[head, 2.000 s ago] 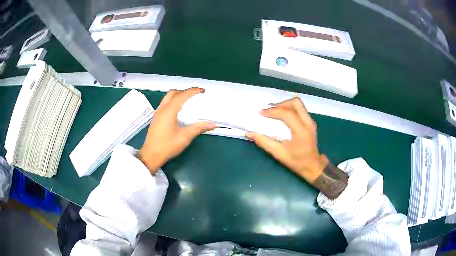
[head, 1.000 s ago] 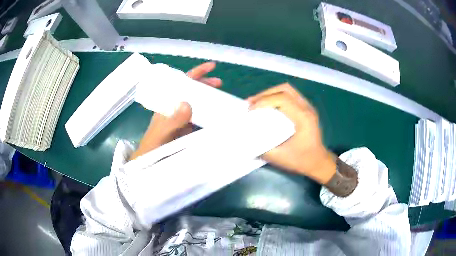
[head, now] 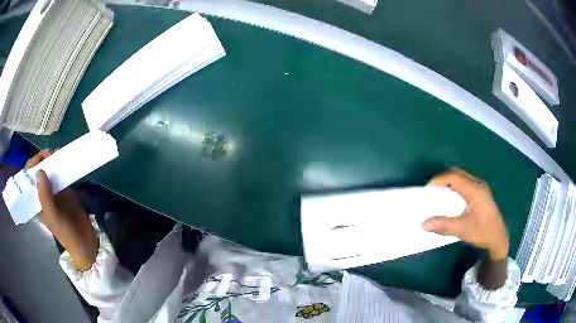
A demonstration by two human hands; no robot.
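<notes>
My right hand (head: pixel 470 211) grips the right end of a white insert card (head: pixel 379 221), thumb on top, near the bench's front edge at the right. The card has small slits near its left end. My left hand (head: pixel 57 199) is at the far left, past the bench's front edge, and holds slim white pieces (head: pixel 79 161); whether these are scraps or cards I cannot tell. A pile of white sheets (head: pixel 155 69) lies on the green bench at the upper left.
A thick cream-edged stack of blanks (head: pixel 60 66) stands at the far left. White cut-out inserts (head: pixel 546 230) stand at the far right. Beyond the pale rail (head: pixel 379 57), a printed box lid (head: pixel 529 66) and a white box base (head: pixel 524 104) sit on the conveyor.
My hands have moved apart, the left to the far left with slim white pieces, the right rightwards with the card. The view has turned, and the boxes appear further right.
</notes>
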